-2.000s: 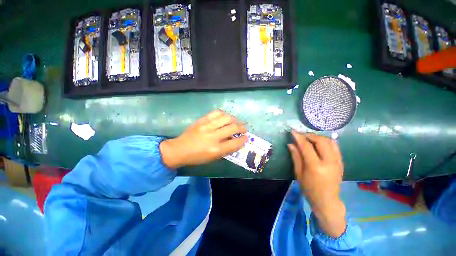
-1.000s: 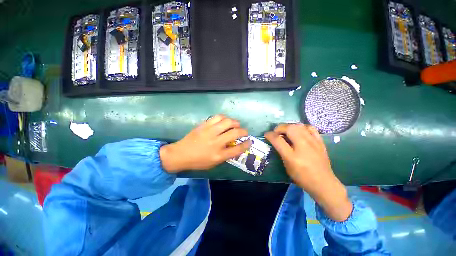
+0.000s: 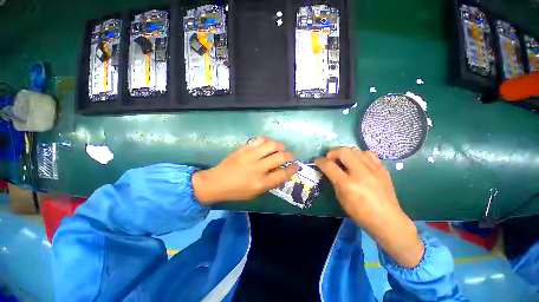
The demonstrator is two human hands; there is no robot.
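Note:
A phone assembly (image 3: 300, 187) lies tilted on the green mat near the bench's front edge, with a black patch on its visible lower right part. My left hand (image 3: 248, 170) lies over its upper left end, fingers closed on it. My right hand (image 3: 357, 180) is at its right edge, thumb and fingertips pinched together; whether something thin, such as tweezers, is between them cannot be told. The round screw dish (image 3: 393, 126), full of small grey grains, stands behind and right of my right hand.
A black phone tray (image 3: 260, 104) at the back holds several phones. A second tray (image 3: 473, 81) is at the right, with an orange screwdriver (image 3: 520, 87) in front of it. White scraps (image 3: 99, 154) lie on the mat. A binder clip (image 3: 490, 203) is at the right edge. A pale cup-like object (image 3: 36, 111) stands at left.
My right hand has moved left from beside the dish to the phone's right edge. My left hand stays on the phone. The view has shifted slightly.

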